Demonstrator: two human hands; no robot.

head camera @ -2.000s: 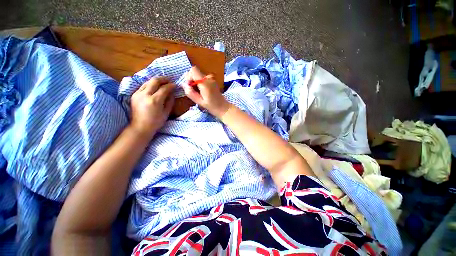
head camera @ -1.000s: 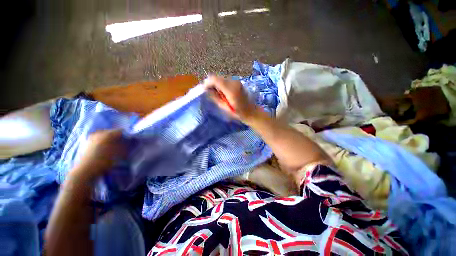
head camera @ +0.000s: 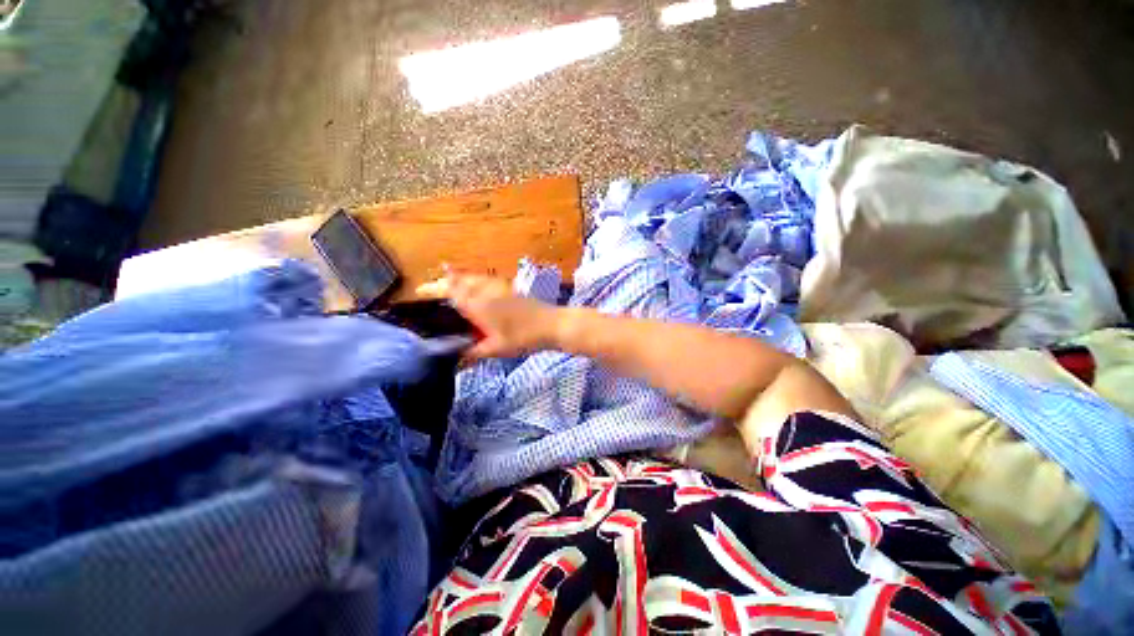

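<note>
A large blue striped shirt point(head camera: 187, 385) is spread and blurred across the left, with a narrow end reaching to my right hand point(head camera: 491, 313). My right hand is over the lap near the wooden board, its fingers pointing left. A small bit of a slim red tool point(head camera: 471, 333) shows under its fingers; most of the tool is hidden. Whether the hand also grips the shirt's end is unclear. My left hand is not visible. Another blue-and-white striped piece point(head camera: 560, 429) lies on the lap below my right forearm.
A black phone point(head camera: 356, 258) lies on the varnished wooden board point(head camera: 497, 230). Crumpled blue pieces point(head camera: 734, 236) lie right of the board, beside a bulky white cloth point(head camera: 945, 249). Cream cloth point(head camera: 995, 478) lies on the right with a striped strip point(head camera: 1057, 416) over it.
The shirt has moved left and spread across the left side. My left hand has gone out of sight. My right hand has shifted left and lower. The view has turned, showing the phone.
</note>
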